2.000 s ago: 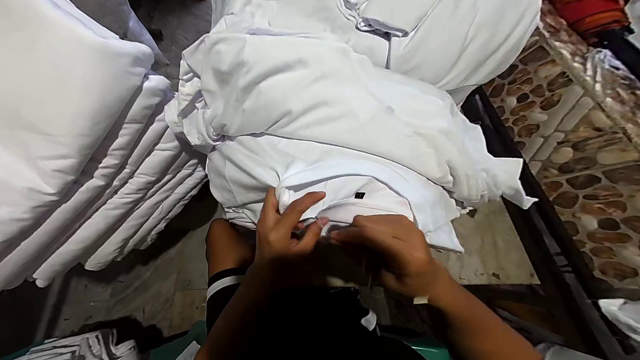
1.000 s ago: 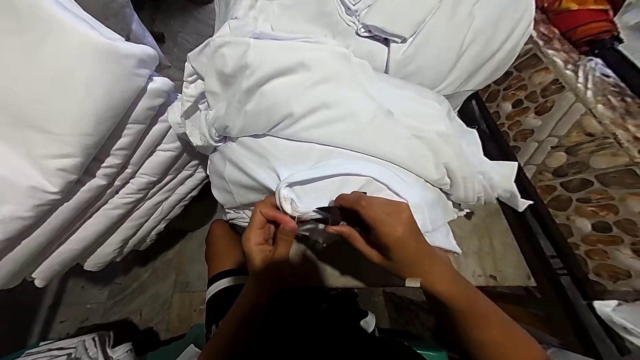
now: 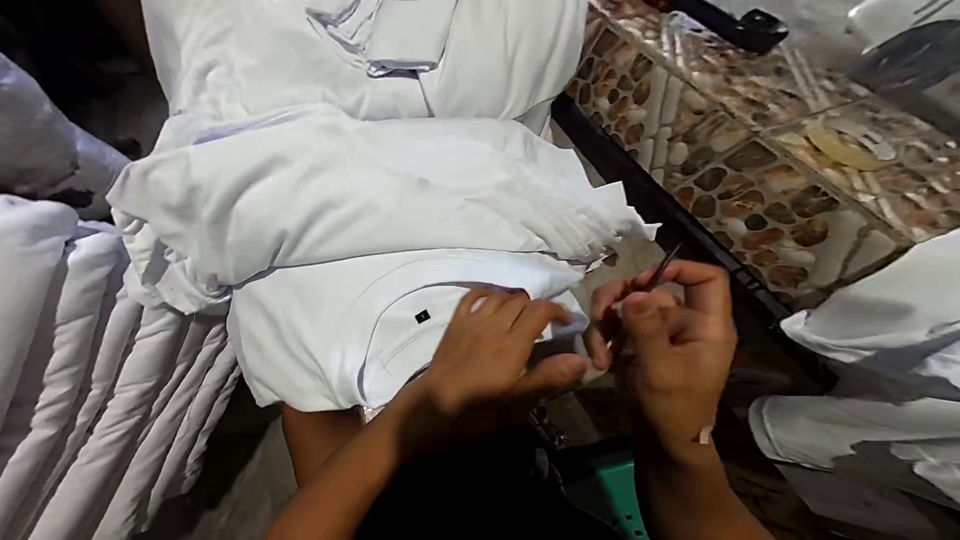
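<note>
A white garment (image 3: 315, 330) with a round neckline and a small black label (image 3: 422, 316) lies over my lap, below a heap of white cloth (image 3: 360, 187). My left hand (image 3: 495, 345) rests on the garment's neckline at its right side, fingers spread, gripping nothing that I can see. To the right of it, my right hand (image 3: 667, 322) is raised off the cloth, its fingers closed round a small dark pointed tool (image 3: 664, 264), whose tip sticks up; most of the tool is hidden in the hand.
Folded white fabric (image 3: 112, 375) is stacked at the left. A dark-edged surface with a pebble pattern (image 3: 750, 195) stands at the right, bearing a yellowish ring (image 3: 847, 144) and a black object (image 3: 735, 26). More white cloth (image 3: 885, 300) lies at the right edge. A green plastic seat (image 3: 615, 487) shows below.
My hands have come apart. The right hand has moved right, off the neckline, and the left lies flatter across the garment. The label is uncovered again. The view has shifted to the right.
</note>
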